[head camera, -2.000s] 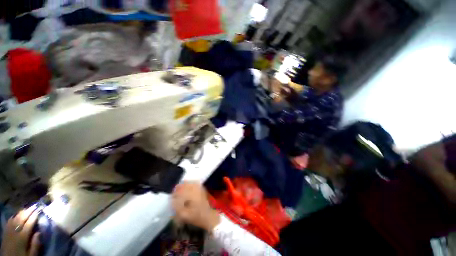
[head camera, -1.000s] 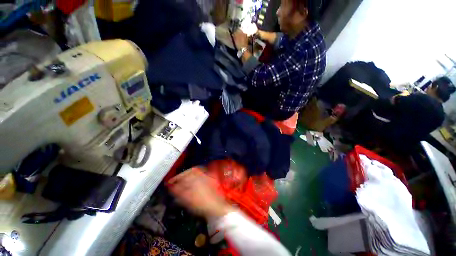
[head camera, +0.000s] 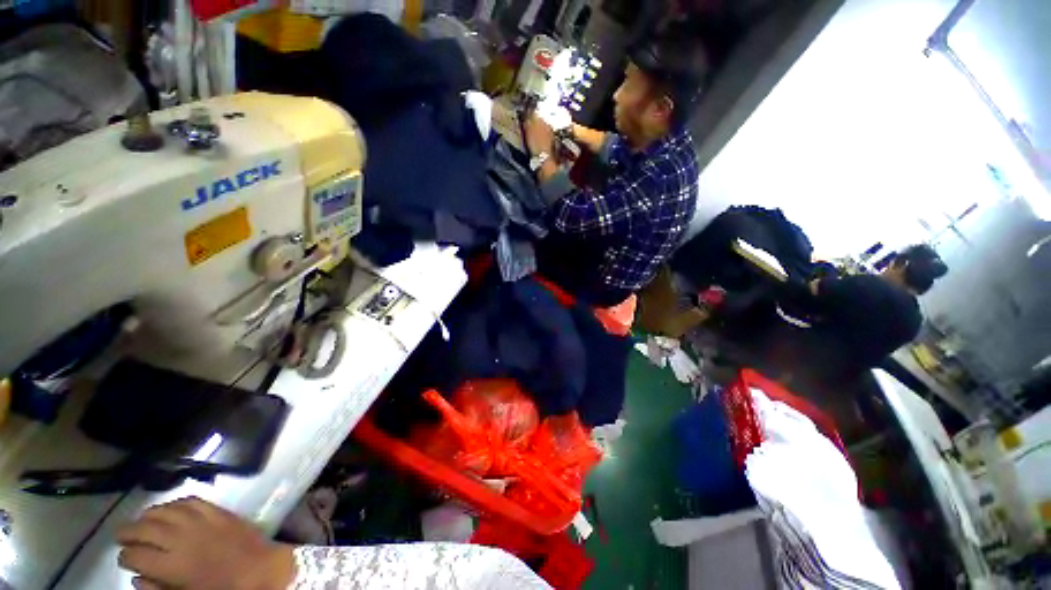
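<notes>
My right hand (head camera: 202, 551), in a white lace sleeve, lies palm down on the white table's front edge at the lower left. Its fingers are slightly apart and nothing shows in it. Dark shears (head camera: 98, 476) lie just above it, partly under or against a black smartphone (head camera: 248, 432). A dark flat item (head camera: 138, 403) lies beside the phone. The cream JACK sewing machine head (head camera: 259, 219) stands behind them. My left hand is out of view, and so is the needle area.
A red plastic bag (head camera: 501, 432) and navy cloth (head camera: 507, 334) fill a red basket right of the table. More navy cloth (head camera: 403, 138) is piled behind the machine. A person in a checked shirt (head camera: 640, 207) works beyond. White pieces (head camera: 801, 473) lie stacked at right, over green floor (head camera: 640, 432).
My right hand has moved from over the red bag back left onto the table. My left hand, seen at the lower left two seconds ago, is out of view. The view has swung right.
</notes>
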